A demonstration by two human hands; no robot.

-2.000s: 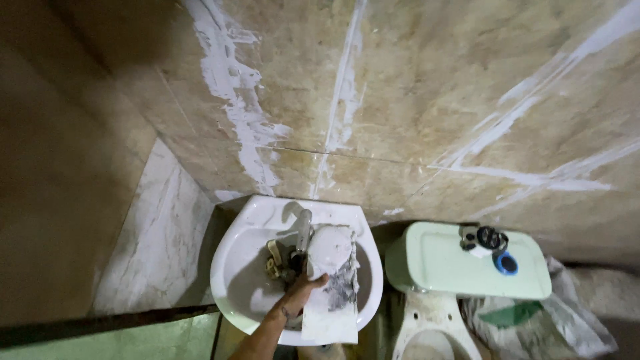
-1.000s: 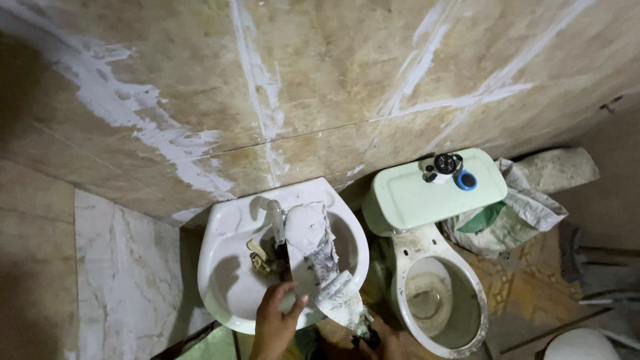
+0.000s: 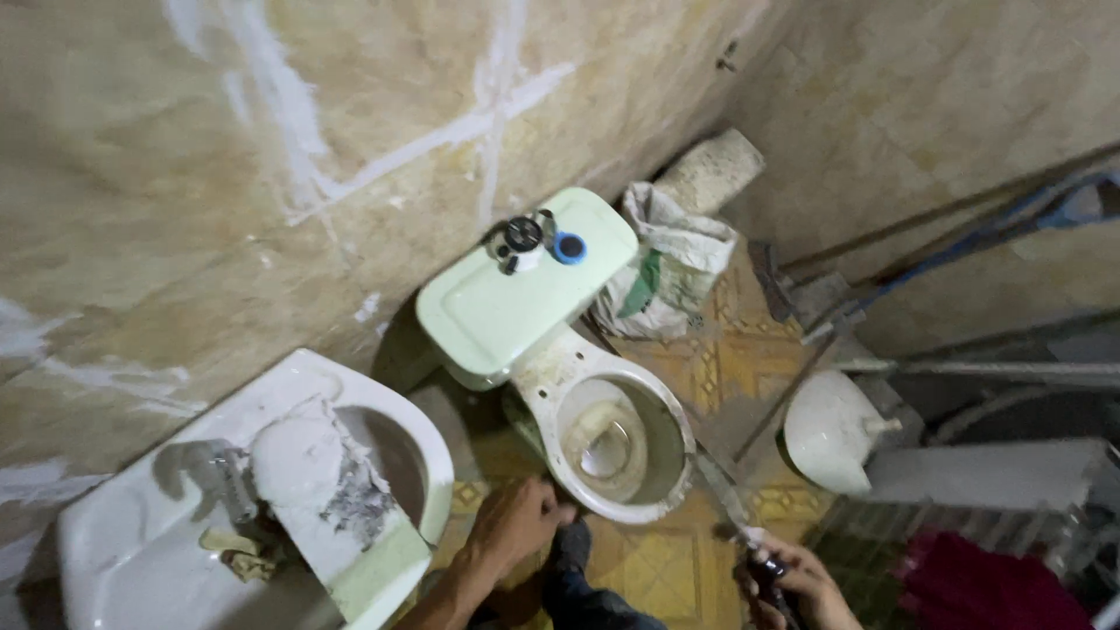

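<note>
My right hand (image 3: 792,582), low right of centre, grips the dark handle of a putty knife (image 3: 724,490), whose smeared blade points up toward the toilet bowl's rim. Near the bowl's lower left side is my left hand (image 3: 525,516), fingers curled, with no held thing visible. White putty (image 3: 297,455) lies heaped on a pale board (image 3: 385,573) laid over the washbasin (image 3: 420,433) at the left. A crumpled yellowish item (image 3: 241,553) sits inside the basin near the faucet (image 3: 232,486).
A seatless toilet bowl (image 3: 682,416) and its pale green cistern (image 3: 490,306) stand between basin and sack (image 3: 682,254). Black and blue fittings (image 3: 569,248) rest on the cistern lid. Farther right are a white basin-like vessel (image 3: 827,429), a metal rack and a red cloth (image 3: 980,582). White filler streaks mark the tiled wall.
The view has swung right. My left hand, earlier at the board on the basin, is now off it beside the toilet bowl. My right hand has come into clear view with the putty knife.
</note>
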